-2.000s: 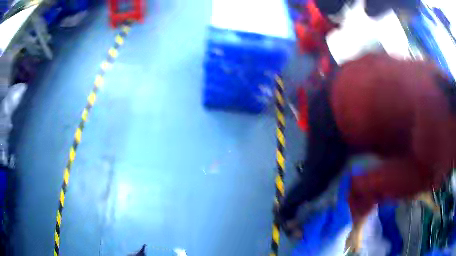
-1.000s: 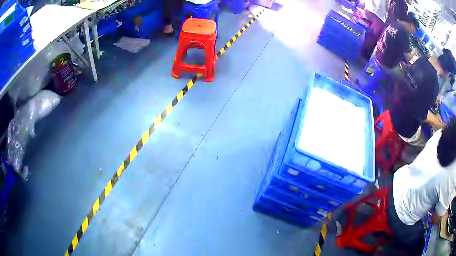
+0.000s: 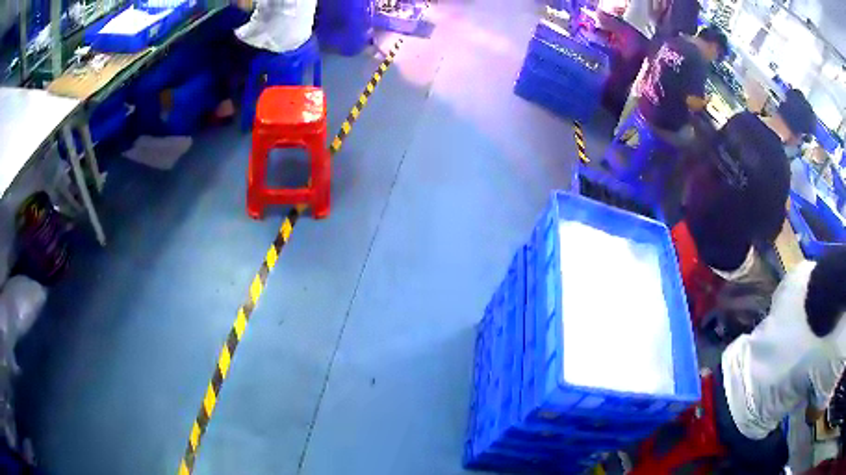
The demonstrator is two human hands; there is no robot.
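Neither of my hands is in the picture. Nearest in front of me, right of the middle, stands a stack of blue turnover crates on the floor. A white liner sheet lies in the top crate and hides what is under it. The stack stands beside the right-hand yellow-black tape, and another column of crates shows close behind its left side.
A red stool stands on the left floor tape. A bench runs along the left, with plastic film below. Seated people line the right side. More blue crates stand farther ahead.
The view has swung from a blurred look at the floor and a person at right. Since the last earlier frame, the crate stack appears lower and nearer, and the red stool farther left and lower.
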